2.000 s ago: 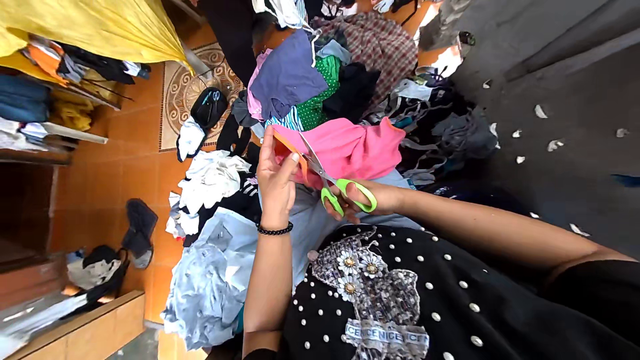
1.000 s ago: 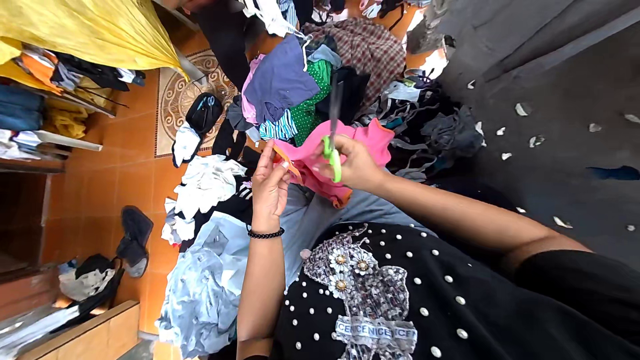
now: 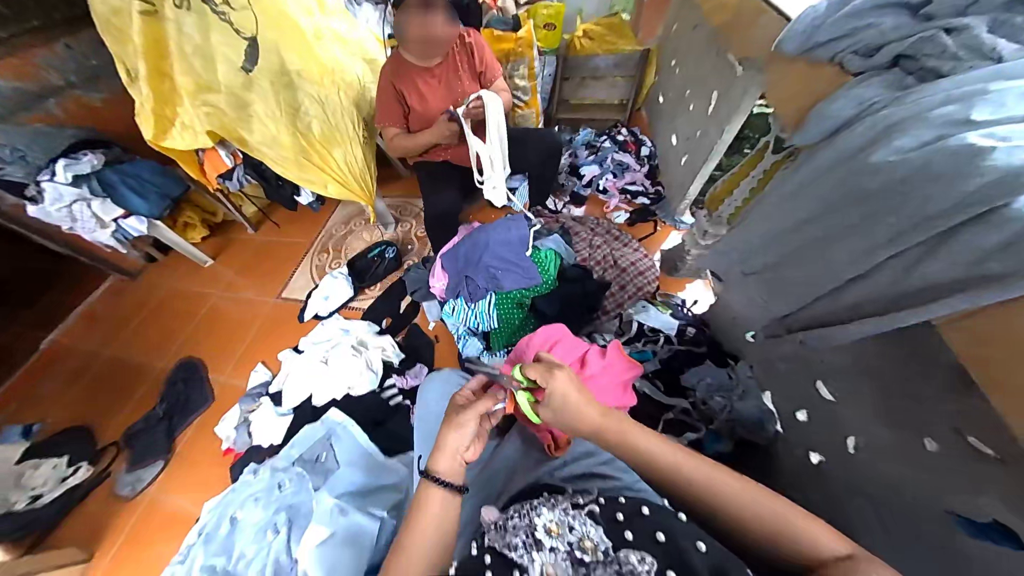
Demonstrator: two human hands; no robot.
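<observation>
Green-handled scissors (image 3: 524, 392) are in my right hand (image 3: 564, 396), their blurred blades pointing left above my left hand (image 3: 468, 420). The fingers of my left hand pinch an orange edge of the pink cloth (image 3: 580, 364); a small white bit shows by the fingertips. The cloth lies over my lap and extends behind my right hand. Whether the blades touch the cloth is not clear. A black bead bracelet circles my left wrist.
Piled garments (image 3: 492, 264) lie ahead, white cloths (image 3: 336, 360) and a light blue garment (image 3: 296, 496) to the left, dark scraps (image 3: 704, 392) to the right. Across the pile sits a person (image 3: 440, 96) holding white cloth. A grey wall (image 3: 864, 432) stands at the right.
The view has tilted up, bringing the other person into sight. The scissors, upright a second ago, now point left toward my left hand. My left hand still holds the pink cloth's orange edge.
</observation>
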